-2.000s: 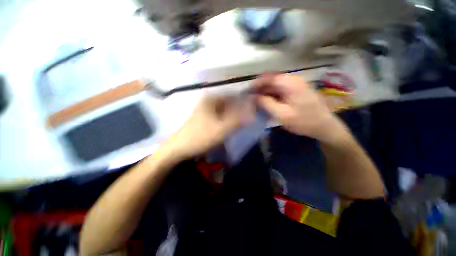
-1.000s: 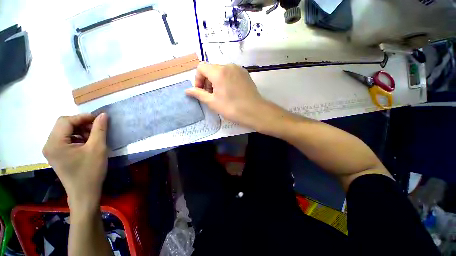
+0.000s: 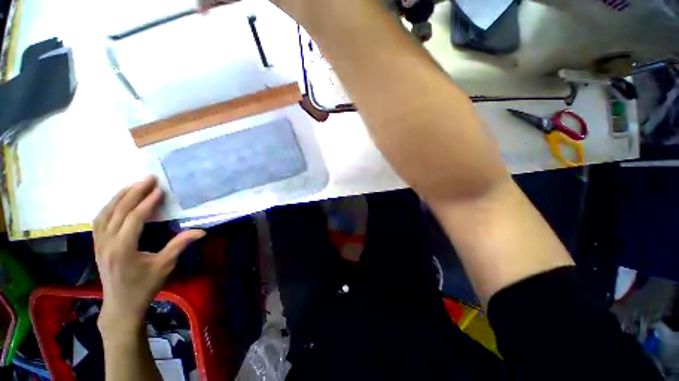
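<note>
The pale blue-grey fabric piece (image 3: 234, 162) lies flat on the clear template below its orange-brown strip (image 3: 216, 114). The template's black guide strips (image 3: 257, 41) show above. My left hand (image 3: 134, 245) is at the table's front edge, left of the fabric, fingers and thumb apart, holding nothing visible. My right arm reaches across the table to the top left. Only a blurred bit of my right hand (image 3: 216, 3) shows at the top edge, by the upper guide strip; the rest is cut off, so its grip is hidden.
Dark cut pieces (image 3: 37, 89) lie at far left. Scissors (image 3: 555, 130) with red and yellow loops lie at right. Dark pieces (image 3: 485, 28) lie under the machine arm at the top. A red basket (image 3: 195, 324) with dark and pale pieces stands below left.
Both hands have let go of the fabric, which lies at about the same place. My right hand has moved up to the top edge; my left hand has opened and moved slightly down.
</note>
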